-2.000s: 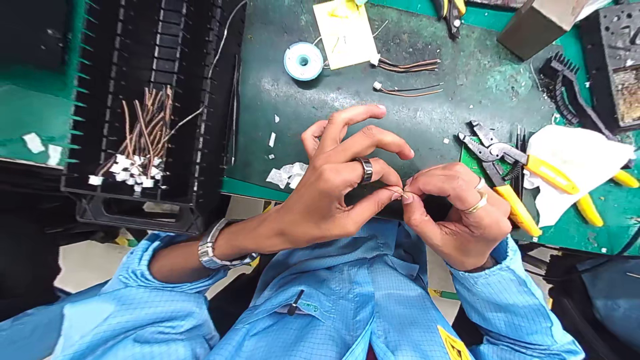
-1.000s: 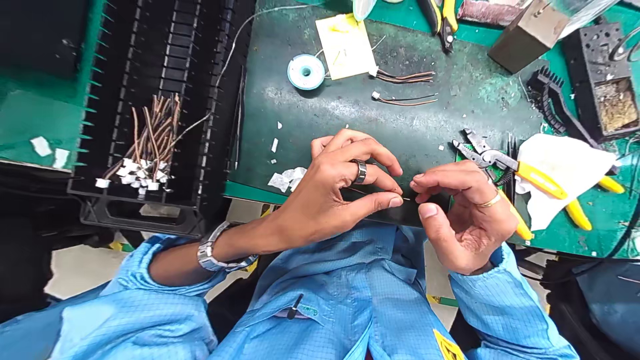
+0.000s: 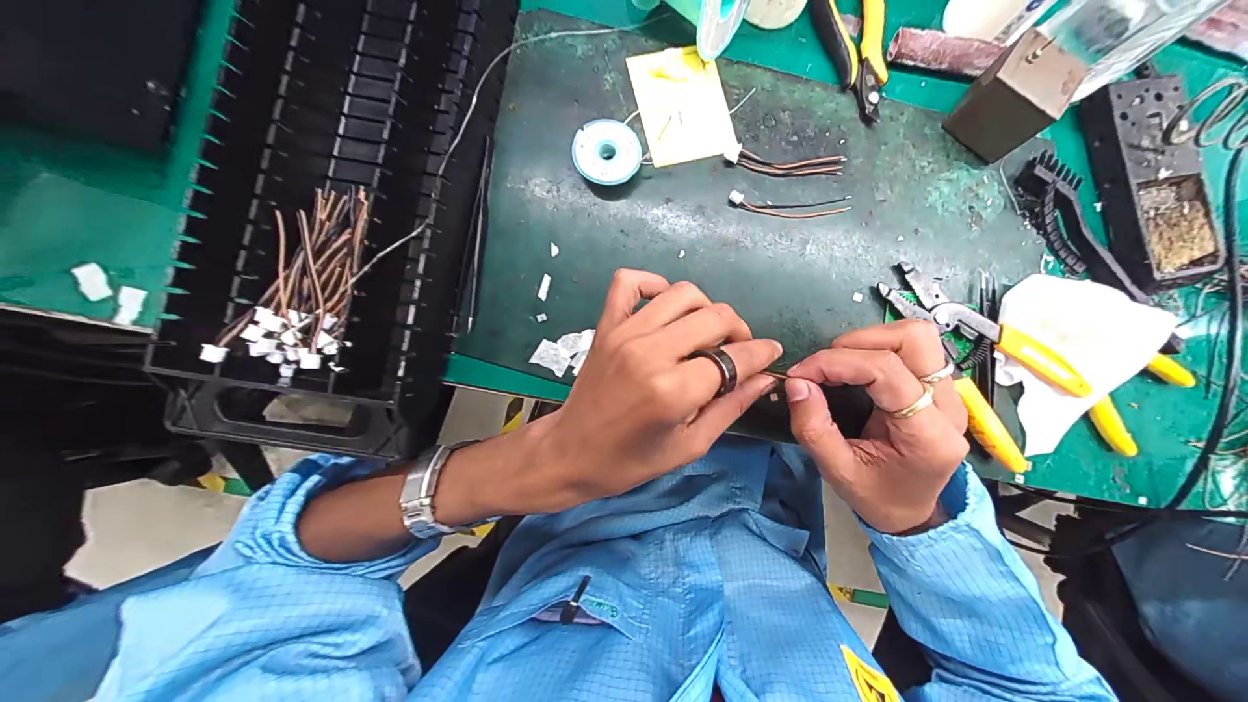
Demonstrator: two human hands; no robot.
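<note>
My left hand (image 3: 673, 390) pinches a thin brown wire (image 3: 775, 374) between thumb and fingers, just above the mat's near edge. The wire's other end sits between the thumb and index finger of my right hand (image 3: 877, 409). Most of the wire is hidden by my fingers. Beyond my hands, two wire groups with white connectors (image 3: 736, 198) lie on the dark green mat (image 3: 604, 234). A solder wire spool (image 3: 606, 152) lies beside a yellow paper (image 3: 682, 107). To the left, a bundle of brown and black wires with white connectors (image 3: 317, 253) rests in a black slotted rack.
Yellow-handled wire strippers (image 3: 960, 317) and a white cloth (image 3: 1082, 341) are at the right. Farther back are cutters (image 3: 863, 58), a metal block (image 3: 1014, 97) and a soldering stand (image 3: 1160, 185). White scraps (image 3: 561, 353) lie near my left hand; the black rack (image 3: 283, 414) stands left.
One second ago my hands were slightly apart; now their fingertips meet at the wire, as they did two seconds ago.
</note>
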